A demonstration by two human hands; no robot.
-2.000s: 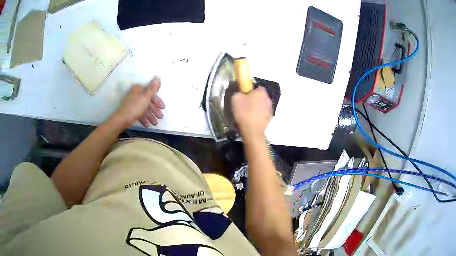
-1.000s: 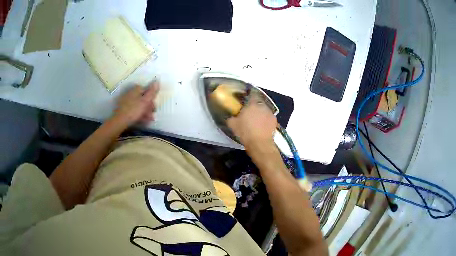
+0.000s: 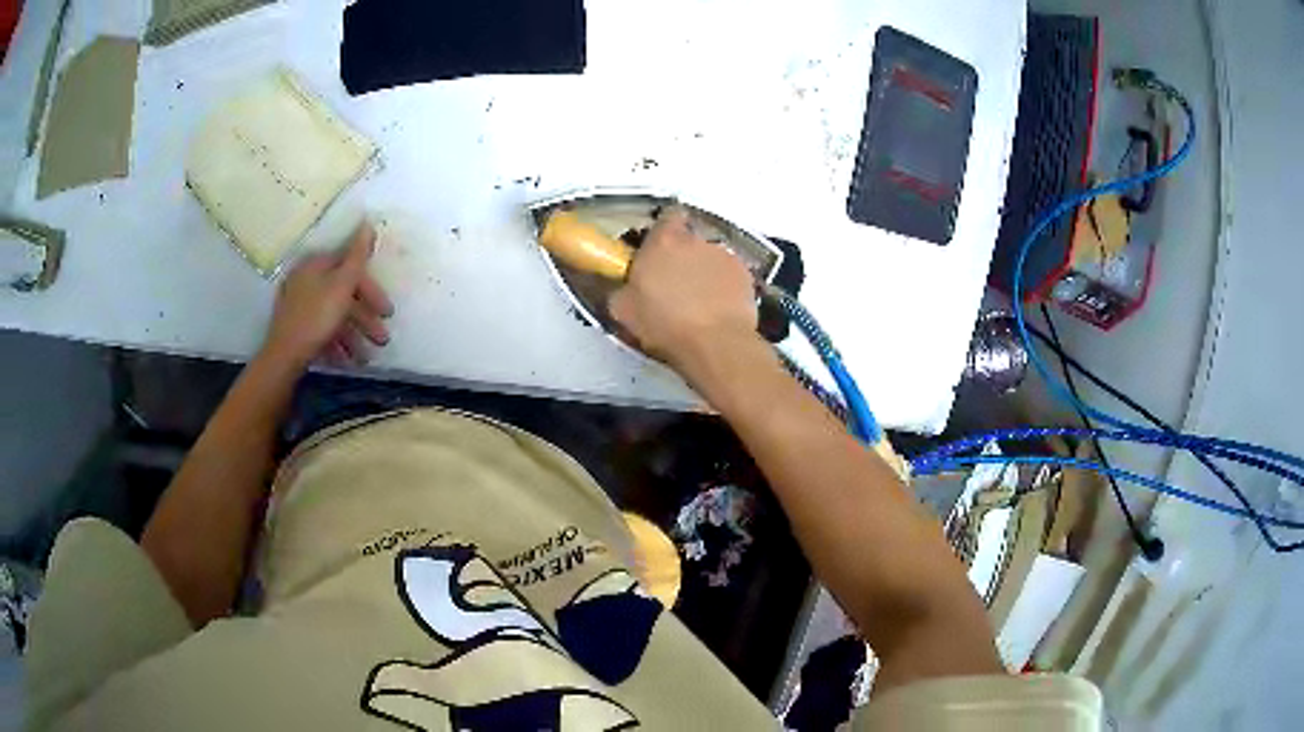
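Note:
My right hand (image 3: pixel 689 293) is closed around the iron near its light wooden handle. The steam iron (image 3: pixel 644 219) lies flat near the table's front edge, its pointed tip to the left. A black cloth piece (image 3: pixel 785 272) lies partly under the iron's right end; the rest is hidden by iron and hand. My left hand (image 3: pixel 332 305) is left of the iron, holds nothing, and has its fingers apart. The cream pocket-shaped template (image 3: pixel 282 172) lies just beyond my left hand, not touching it.
A black cloth (image 3: pixel 465 40) lies at the far side. The dark iron rest (image 3: pixel 912 136) is at the right. A khaki piece (image 3: pixel 89 117) and a metal clamp (image 3: pixel 29 255) are at the left. Blue hoses (image 3: pixel 1058 455) run off right. A wooden stool (image 3: pixel 654 559) sits below.
The iron has turned from tip pointing away to tip pointing left, and has moved left with my right hand. My left hand has moved left. The camera view has shifted.

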